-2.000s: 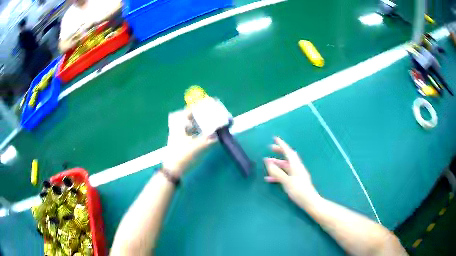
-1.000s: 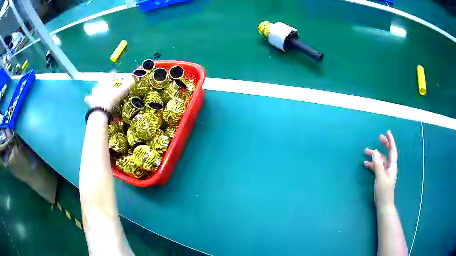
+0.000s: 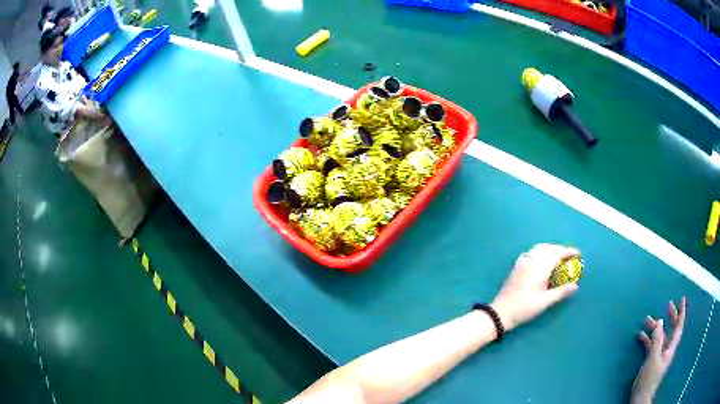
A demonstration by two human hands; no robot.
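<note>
My left hand [image 3: 534, 286], with a dark bead bracelet on the wrist, holds a gold mesh head [image 3: 566, 272] over the teal-green worktop. My right hand [image 3: 661, 346] is at the lower right, its fingers apart and empty; its forearm is cut off by the bottom edge. The red plastic bin [image 3: 371, 256], full of gold mesh heads with black collars [image 3: 367, 175], stands on the worktop left of my left hand. A microphone [image 3: 550, 98] with a gold head, white body and black handle lies on the green belt.
Yellow cylinders lie on the belt, at the upper left [image 3: 313, 43] and right edge [image 3: 713, 223]. A blue tray [image 3: 131, 65] stands at the worktop's far left, with a person [image 3: 63, 93] beside it. Blue crates [image 3: 671, 55] and a red bin [image 3: 570, 11] are across the belt.
My left hand has moved from the red bin to the right with a gold mesh head in it. The view has turned left. The microphone that was in my left hand earlier lies on the belt.
</note>
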